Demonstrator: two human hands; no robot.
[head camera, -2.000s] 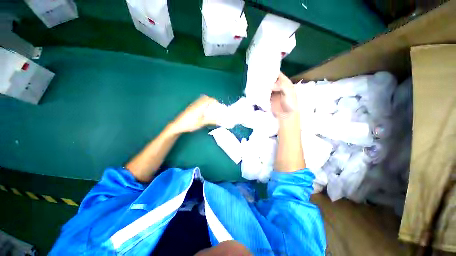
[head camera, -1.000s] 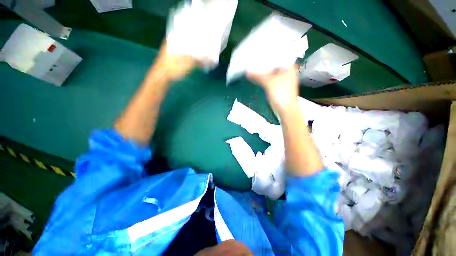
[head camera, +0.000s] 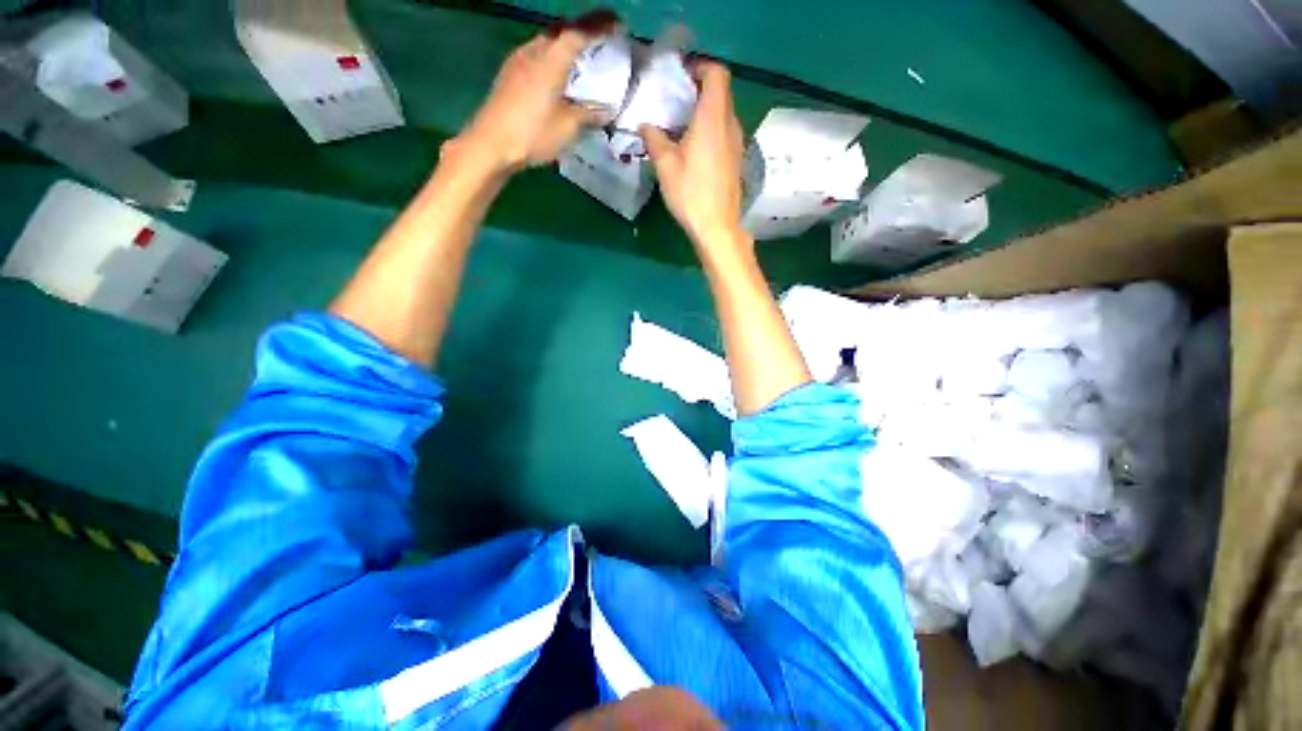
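Observation:
My left hand (head camera: 531, 103) and my right hand (head camera: 700, 160) are at the top centre over the conveyor. A small white wrapped item (head camera: 603, 77) is in my left hand's fingers. Another white wrapped item (head camera: 660, 97) is between my right thumb and fingers. A white carton (head camera: 607, 172) stands just below and between the hands, partly hidden by them. Whether the items touch its opening cannot be told.
White cartons stand on the conveyor (head camera: 457, 160) on both sides of my hands, and one white carton (head camera: 122, 257) is on the left bench. White wrapped items (head camera: 1000, 429) fill the brown corrugated box (head camera: 1264, 429) at right. Loose white pouches (head camera: 668, 469) lie near my right forearm.
My hands have moved to the top centre, closer together. The two cartons they held are out of them, and both hands now hold wrapped items. The view has shifted slightly.

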